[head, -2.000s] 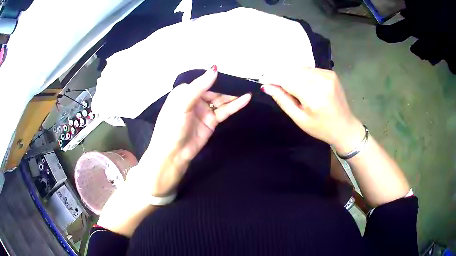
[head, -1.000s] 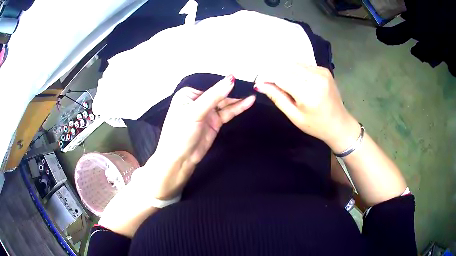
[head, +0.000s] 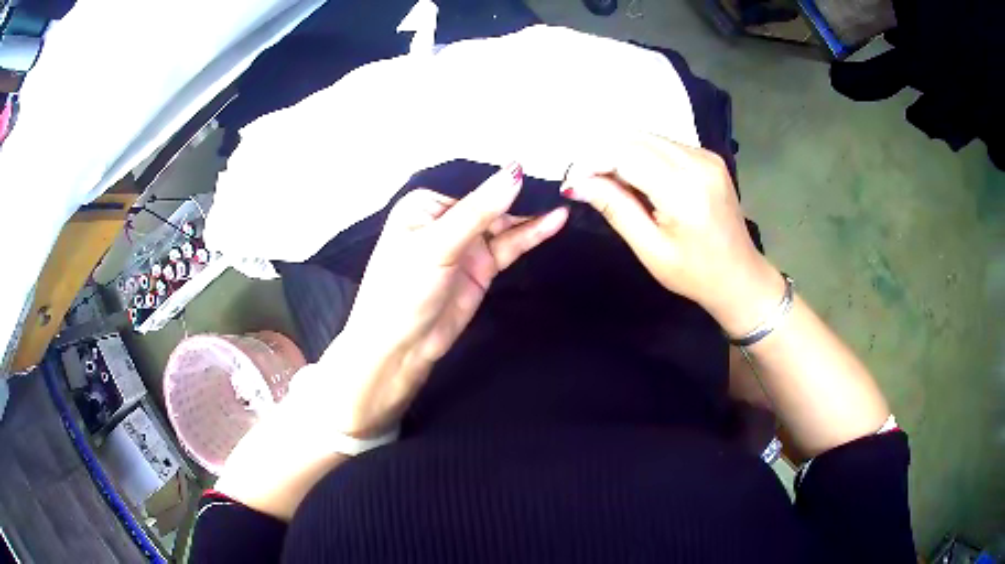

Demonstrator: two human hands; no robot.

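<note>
The dark garment (head: 452, 179) lies over the lap and merges with the dark ribbed top. Its white layer (head: 463, 105) spreads beyond the fingers, overexposed, with a small white tab (head: 420, 24) sticking up at its far edge. My left hand (head: 441, 275) holds the dark cloth near the dark-white edge, between thumb and fingers. My right hand (head: 678, 220) pinches at the same edge just right of the left fingertips, thumb and index close together. A needle or thread is too small to make out.
A pink openwork basket (head: 220, 397) with white scraps stands at lower left. Thread spools (head: 165, 275) sit in a pale tray above it, beside grey-white boxes (head: 143, 441). A white cover (head: 121, 110) drapes the wooden-edged table at upper left. A black cloth mass (head: 948, 66) is at upper right.
Since two seconds ago, my left hand has moved right and slightly down, closer to my right hand. My right fingertips have shifted slightly left and still pinch at the edge.
</note>
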